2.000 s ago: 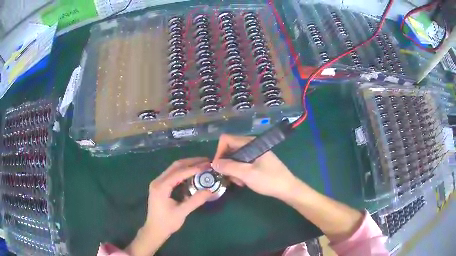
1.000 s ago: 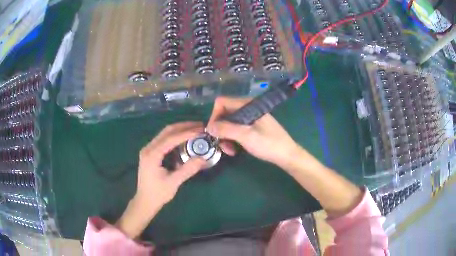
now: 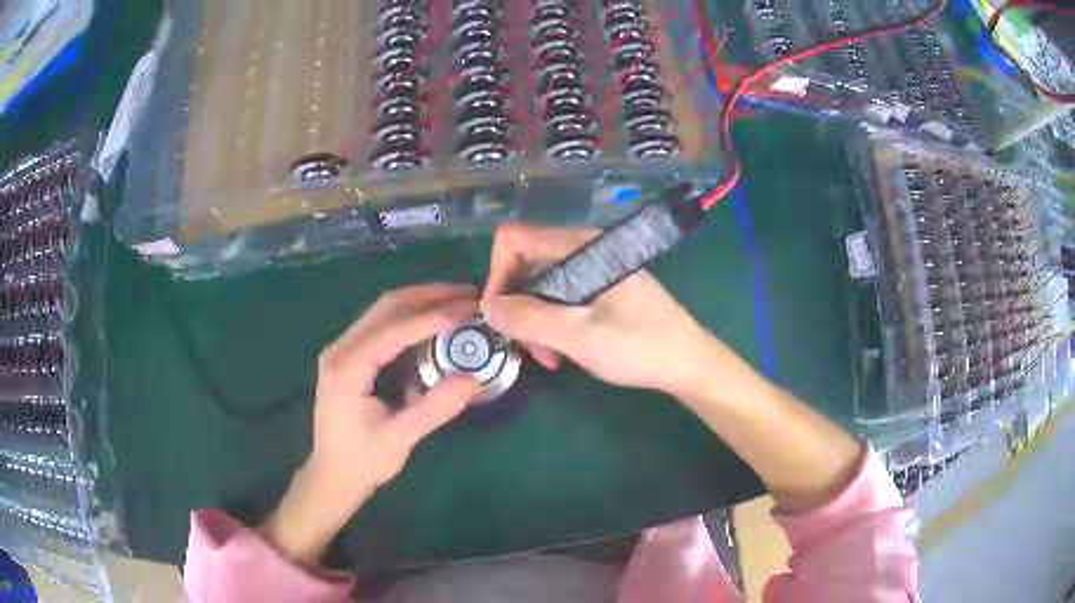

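Note:
The round silver fixture (image 3: pixel 481 375) stands on the green mat, with a small disc with a silver rim (image 3: pixel 469 348) on top. My left hand (image 3: pixel 395 383) curls around its left side, thumb at the near edge and fingertips at the far edge. My right hand (image 3: pixel 589 312) holds the black corded hand tool (image 3: pixel 625 250) like a pen. Its fingers meet the left fingertips at the far edge of the disc. The tool's tip and any lead wires there are hidden or too small to tell.
The main clear tray (image 3: pixel 248 224), partly filled with discs, lies beyond the fixture. Filled trays stand at the left (image 3: pixel 88 389) and right (image 3: pixel 866 306). The red tool lead (image 3: pixel 733 141) loops from the upper right. A thin black cable lies left of the fixture on the green mat (image 3: pixel 472 518).
The view has tilted, so the fixture, trays and hands sit higher in the picture. Both hands keep the same hold at the fixture.

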